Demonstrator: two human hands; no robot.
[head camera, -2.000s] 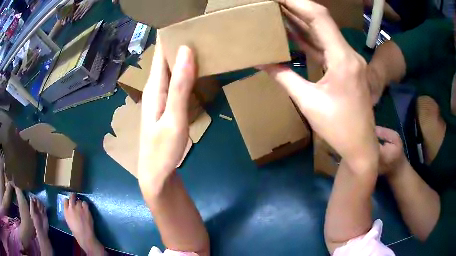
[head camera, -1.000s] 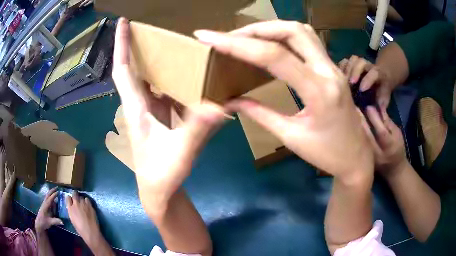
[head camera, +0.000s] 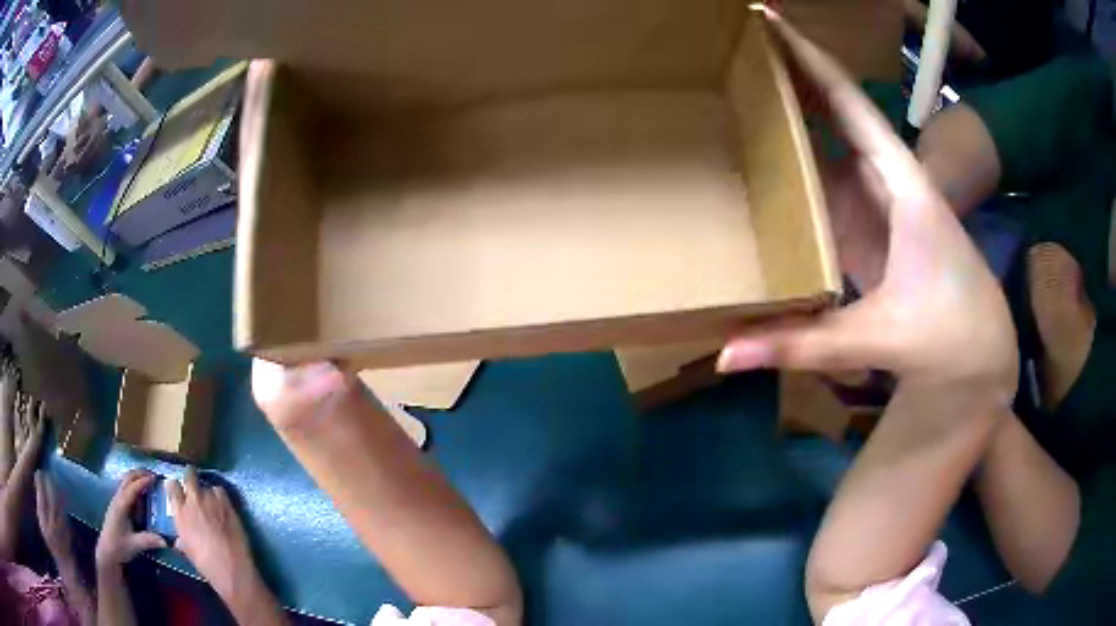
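A plain brown mailer box (head camera: 539, 214) is held up close to the camera, its open inside facing me and its lid raised at the top, cut off by the picture edge. My left hand (head camera: 288, 379) grips its left end, with the fingers mostly hidden behind the side wall. My right hand (head camera: 918, 287) grips its right end, thumb at the lower right corner and fingertips at the top. The box looks empty. Below it, part of a flat die-cut sheet (head camera: 422, 384) and part of a closed brown box (head camera: 667, 371) show on the green bench.
A small open box (head camera: 159, 410) stands at left, near a neighbour's hands (head camera: 184, 520) holding a blue item. A grey and yellow case (head camera: 184, 159) lies upper left. Another person's arm (head camera: 1028, 489) and brown cardboard (head camera: 814, 406) are at right.
The box has been turned so its open inside faces me, and it appears nearer and larger. My hands have moved apart to its two ends.
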